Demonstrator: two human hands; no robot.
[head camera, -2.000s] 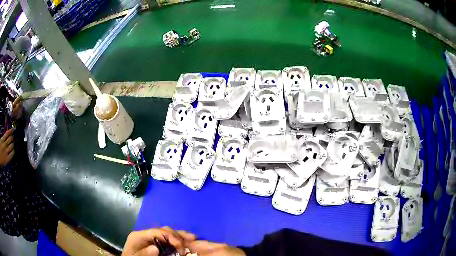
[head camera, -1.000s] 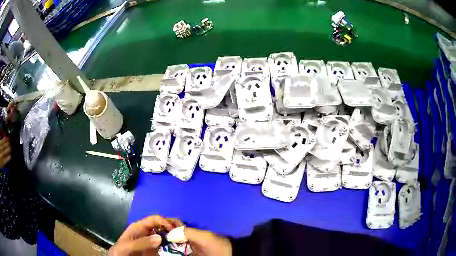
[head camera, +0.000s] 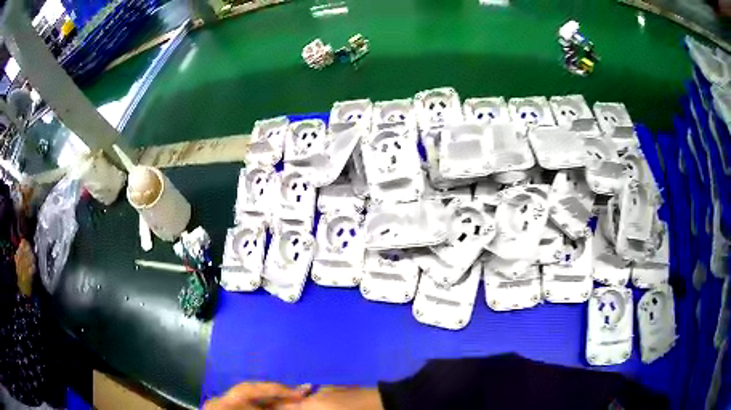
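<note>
My left hand (head camera: 255, 395) and my right hand (head camera: 346, 398) are close together at the bottom edge, over the blue sheet (head camera: 321, 336). Both are cut off by the edge, and whatever lies between or under the fingers is hidden. My right arm has a dark sleeve. White socket housings (head camera: 339, 240) lie in rows and overlapping piles on the sheet beyond my hands. A circuit-board assembly (head camera: 193, 295) with a white plastic part and wires lies on the dark bench, left of the sheet.
A white cup (head camera: 166, 215) with a beige top and a stick stands at the left, near a pale thin stick (head camera: 159, 265) and a plastic bag (head camera: 58, 232). Wired assemblies (head camera: 318, 54) ride the green belt (head camera: 449, 48). Blue sheets (head camera: 696, 208) stack at right. A person's hand shows far left.
My hands are lower in the picture, and the white wired part seen between them is out of sight. The assemblies on the belt have moved right. The view has shifted slightly.
</note>
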